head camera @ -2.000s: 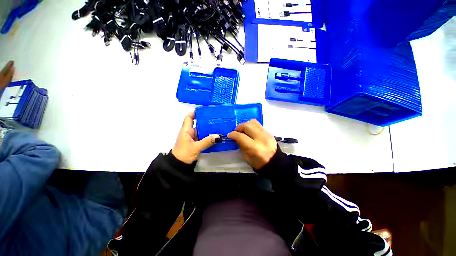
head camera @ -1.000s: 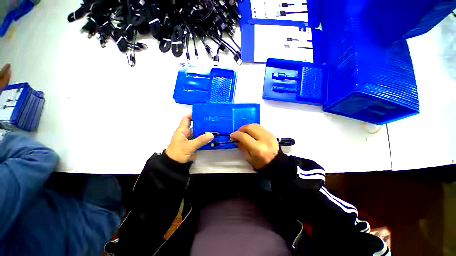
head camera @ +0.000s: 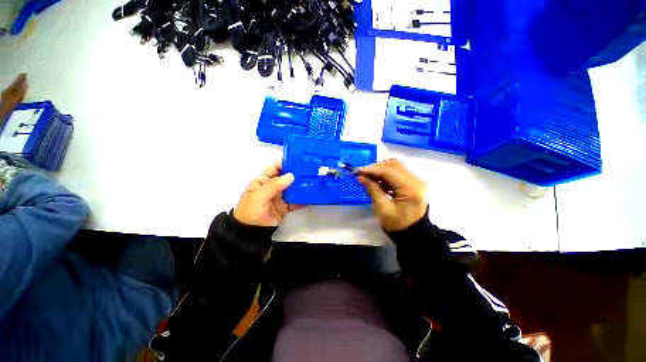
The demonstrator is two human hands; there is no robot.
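A blue insert tray [head camera: 303, 152] is held just above the table, its textured patch on the right. My left hand [head camera: 262, 196] grips its left edge, thumb on top. My right hand [head camera: 397, 192] pinches a black cable [head camera: 347, 170] between thumb and fingers, with a silver connector end over the middle of the tray. A dark shape lies in the tray's lower slot; whether it is a connector is too blurred to tell. The rest of the cable is hidden by my right hand.
Another blue tray [head camera: 283, 120] lies just beyond. A tray with two dark connectors or slots [head camera: 418, 129] sits beside the nested tray stack [head camera: 542, 134]. Printed cards [head camera: 414, 65] and a cable pile [head camera: 241, 28] lie at the far side. A neighbour's hand [head camera: 13, 95] is near packed boxes [head camera: 46, 134].
My right hand has lifted and moved right, away from the tray's lower slot, bringing the silver connector end into view over the tray's middle. My left thumb has shifted to the tray's left edge.
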